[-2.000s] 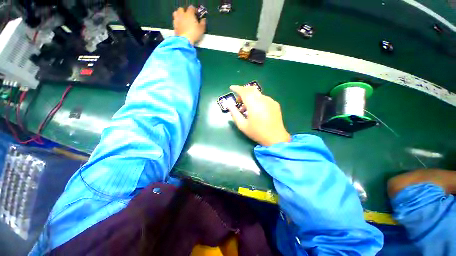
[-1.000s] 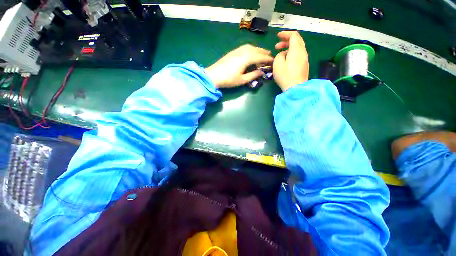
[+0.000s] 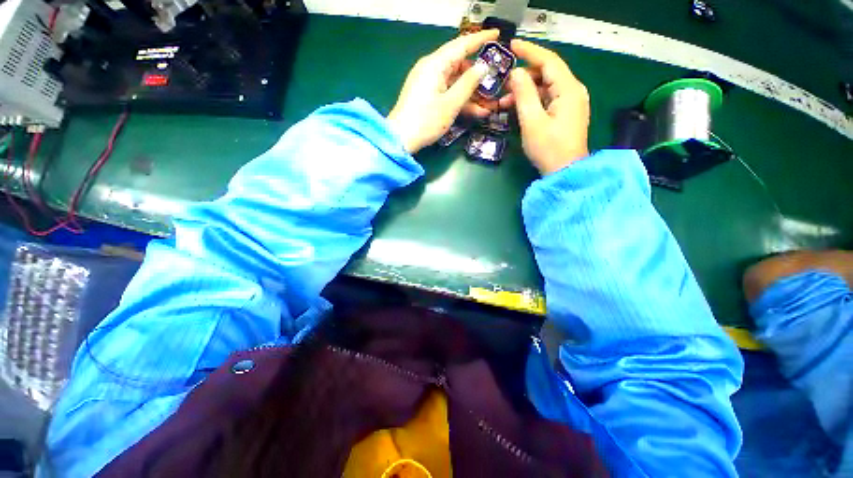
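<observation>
A small black device housing [image 3: 495, 70] with pale, shiny parts inside is held up between both hands, its open face towards me. My left hand [image 3: 441, 93] grips its left side with thumb and fingers. My right hand [image 3: 554, 105] holds its right side with thumb and fingertips. Another black housing with a shiny inside [image 3: 485, 147] lies on the green bench just below the hands. More small dark pieces lie beside it, partly hidden by the hands.
A solder wire spool [image 3: 685, 114] stands at the right. A black bench unit [image 3: 206, 65] and a light grey vented box [image 3: 28, 61] are at upper left, with red and black leads. A blister tray [image 3: 42, 322] is lower left. Another person's arm [image 3: 804, 280] rests at the right edge.
My left hand has come back from beyond the white strip to the middle. Both hands have closed around one housing and raised it; the view has also shifted.
</observation>
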